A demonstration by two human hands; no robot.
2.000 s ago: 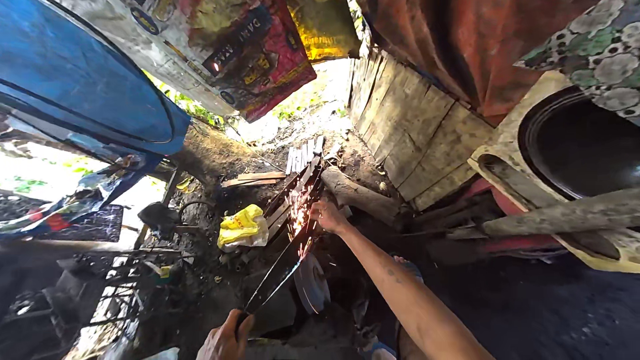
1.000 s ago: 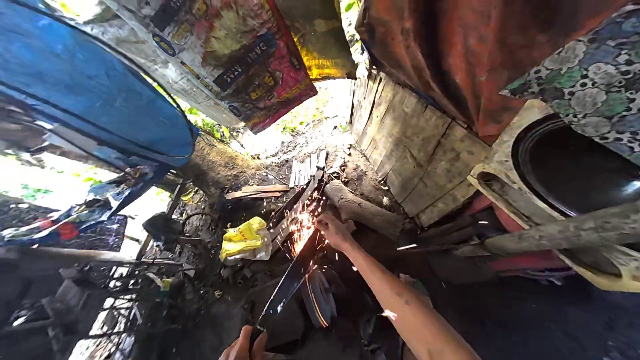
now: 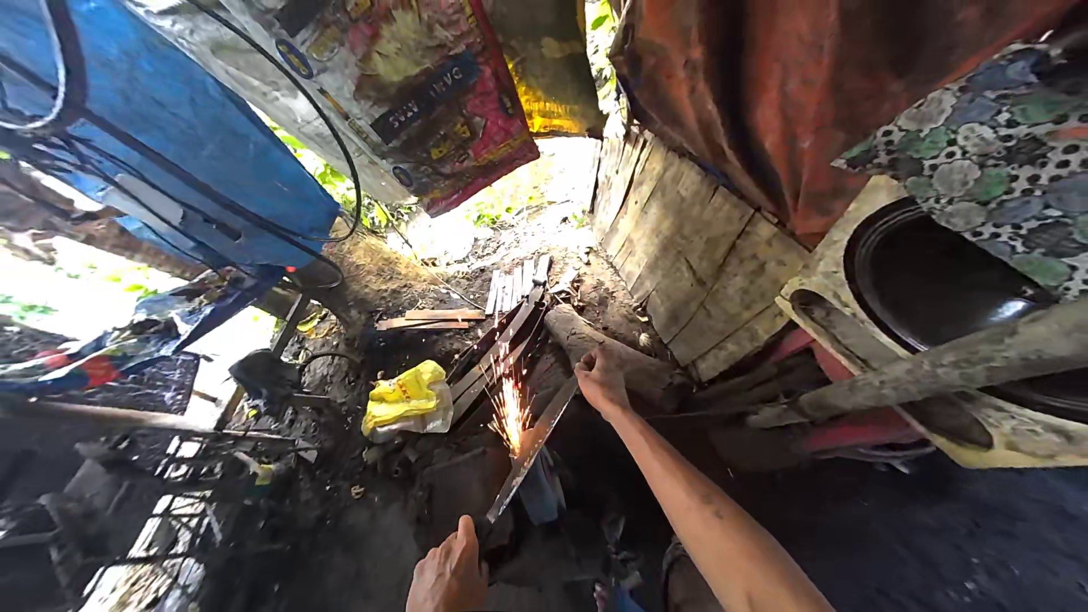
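A long metal blade lies slantwise across a grinding wheel, low in the middle of the view. My left hand grips its dark handle end at the bottom. The fingers of my right hand are closed on the blade's far end. Orange sparks spray up and away from where the blade meets the wheel. The wheel is partly hidden beneath the blade, and its mounting is lost in shadow.
Beyond the sparks lie long metal strips and a log. A yellow plastic bag is at left. Wooden boards and a pale speaker box with a pole stand at right. Sacks hang ahead.
The blade has turned to a different slant on the wheel, with its far end held farther right. Sparks, present in both earlier frames, now rise in a narrower plume than one second ago.
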